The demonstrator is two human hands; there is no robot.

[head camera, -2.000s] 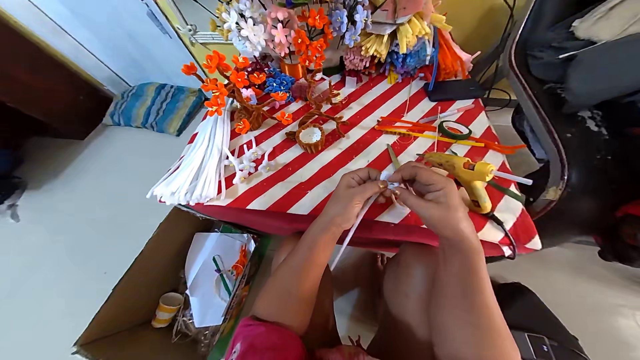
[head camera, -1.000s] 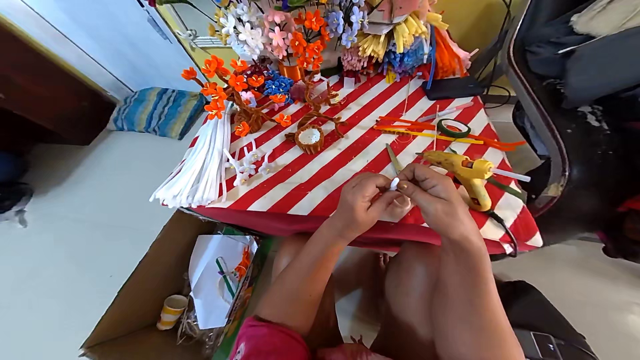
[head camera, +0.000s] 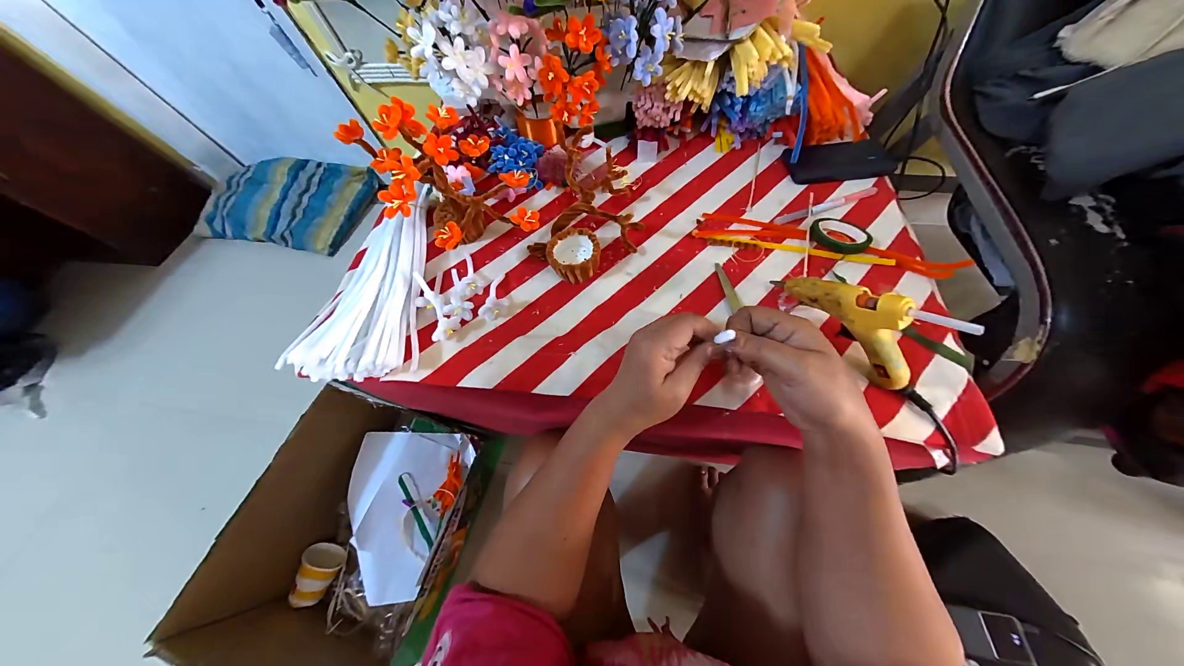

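Note:
My left hand and my right hand meet over the front edge of the striped table. Between their fingertips they pinch a small white fuzzy piece, probably pipe cleaner. Scissors lie partly under my right hand. A yellow glue gun rests just right of it, a glue stick in its back. White pipe cleaners hang in a bundle at the table's left, beside small white flowers. Behind my hands stands a brown round pot with white filling, with bare brown branches beside it.
Green floral tape and orange strips lie at the right. Orange flowers and other bouquets fill the back. A cardboard box with paper and a cup stands below left. A black chair is at the right; the glue gun's cord drops over the edge.
Two seconds ago a long white strip trailed down from my fingers; now only a small white piece shows between them. My hands have stayed nearly in place.

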